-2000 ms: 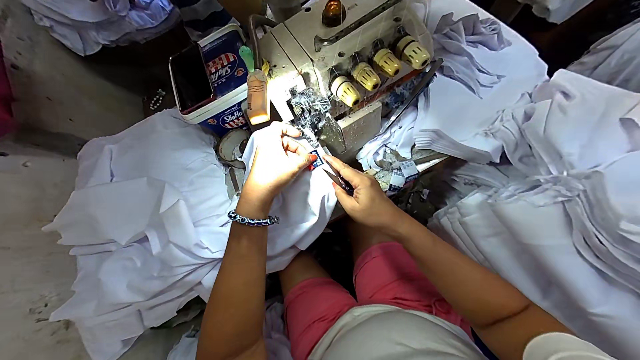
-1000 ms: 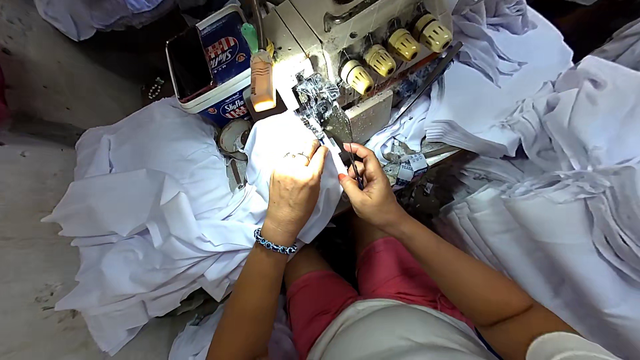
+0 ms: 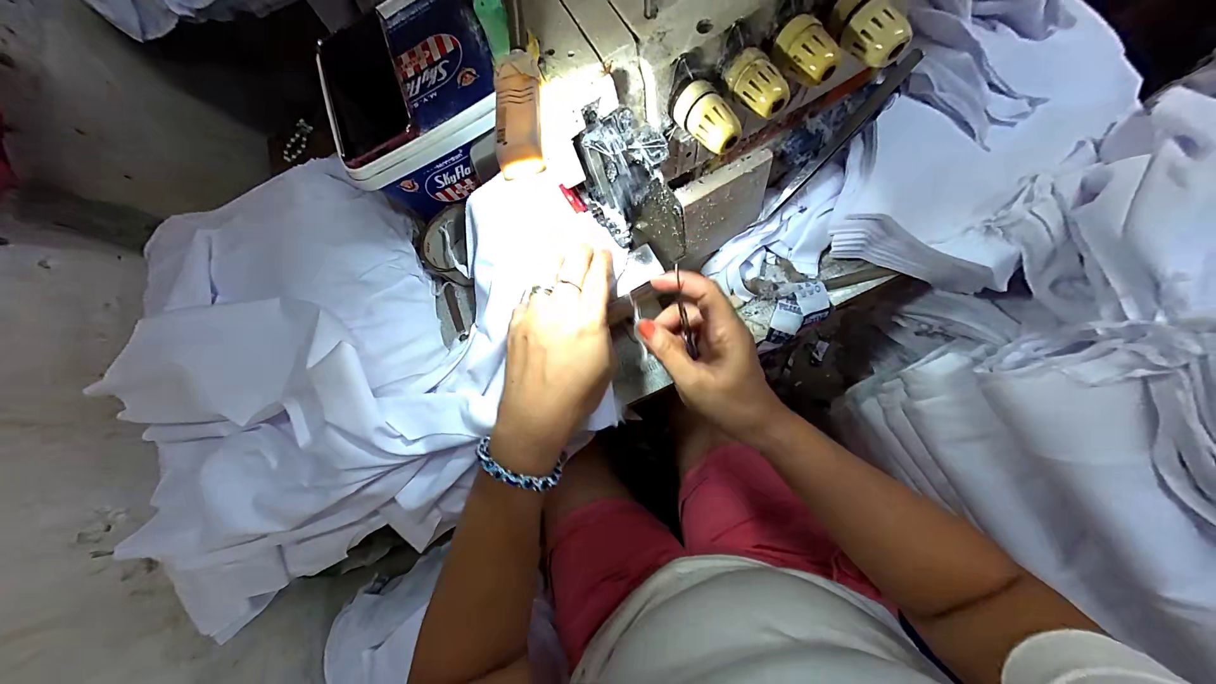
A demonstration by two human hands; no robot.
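My left hand [image 3: 560, 347], with a beaded bracelet at the wrist, lies flat on white fabric [image 3: 522, 214] just in front of the needle and presser-foot area [image 3: 617, 157] of an overlock sewing machine. My right hand [image 3: 712, 351] is right of it, thumb and fingers around a small dark metal tool [image 3: 684, 318], perhaps thread snips, pointing up. Thin white threads hang beside the right thumb. A small red piece [image 3: 574, 198] sits on the fabric by the presser foot. Strong lamp light washes out the fabric near the left fingertips.
Yellow tension knobs [image 3: 757, 83] line the machine's front. A blue-and-white tub [image 3: 418, 152] with a dark phone-like object stands left of an orange-brown lamp [image 3: 519, 119]. White cloth [image 3: 285, 380] is heaped at the left. Stacked white pieces [image 3: 1064, 418] lie at the right.
My left hand has gone from pinching near the presser foot to lying flat on the fabric. The right hand with the dark tool has drawn slightly away from the needle area.
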